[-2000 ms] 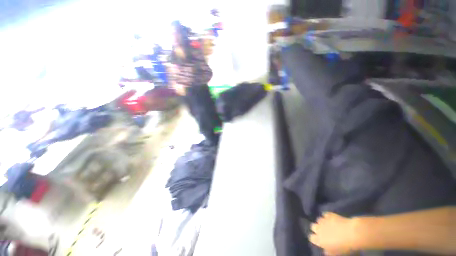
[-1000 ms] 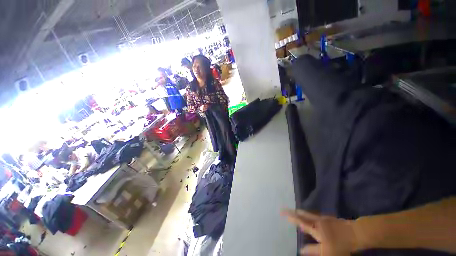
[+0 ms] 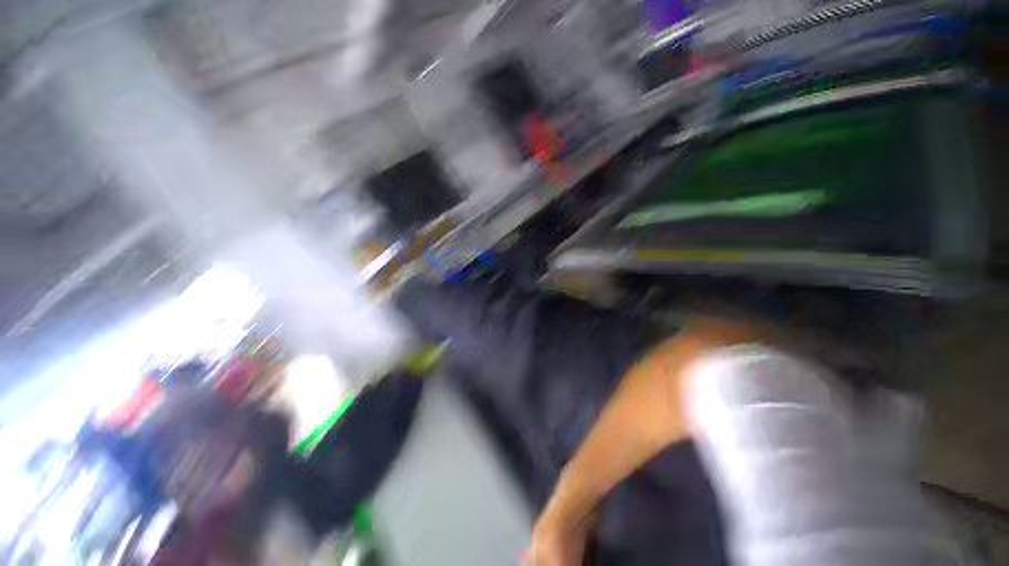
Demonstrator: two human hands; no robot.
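Observation:
The view is strongly blurred. My right hand (image 3: pixel 562 544) is at the bottom edge, partly cut off, at the end of a bare forearm with a white sleeve behind it. It is beside or over the dark fabric roll (image 3: pixel 531 343) and its loose folds, near the edge of the pale table (image 3: pixel 448 486). The fingers are smeared, so I cannot tell if they hold cloth. The arm and sleeve hide part of the dark cloth. My left hand is not in view.
A green panel (image 3: pixel 763 166) in a metal frame stands behind the cloth. A white pillar (image 3: pixel 304 282) is left of centre. A dark heap (image 3: pixel 360 453) with bright green edges lies left of the table. A blurred person (image 3: pixel 210 448) is at the lower left.
The view has swung right and tilted; pillar, table and roll now lie further left. My right hand has moved to the bottom edge. The elbow, white sleeve and green panel now show.

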